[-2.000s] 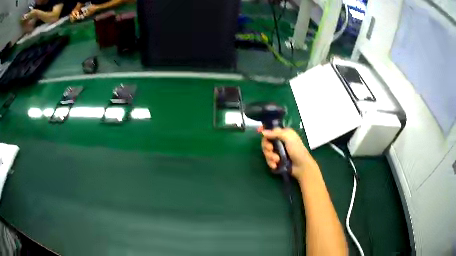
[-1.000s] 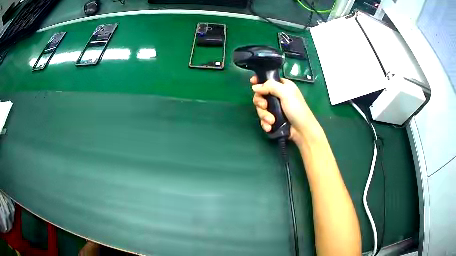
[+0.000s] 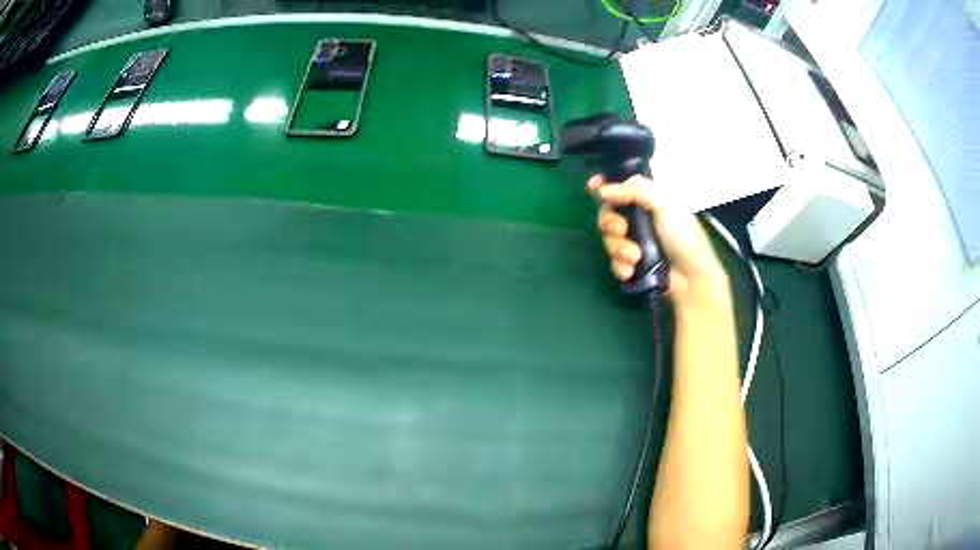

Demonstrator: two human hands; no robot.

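Note:
My right hand [image 3: 638,231], bare, is closed around the handle of a black handheld barcode scanner [image 3: 615,140]. The scanner is above the green surface, its head pointing left. Its black cord hangs from the handle. Just left of the head lies a thin dark phone frame [image 3: 520,104] with a small white label. Another phone frame [image 3: 331,88] lies farther left, and more frames [image 3: 127,95] lie at the far left. My left hand is not clearly in view; a small skin-coloured patch below the bench edge cannot be identified.
A white sheet [image 3: 704,118] leans against a white box-shaped device [image 3: 811,215] at the right. A white cable [image 3: 757,322] curves down beside my forearm. A white cabinet [image 3: 924,301] borders the right side. A red stool [image 3: 75,518] shows below the bench edge.
The view first tilted down, then turned right, so the phone frames shift left in the picture. My right hand still holds the scanner, now right of the rightmost frame.

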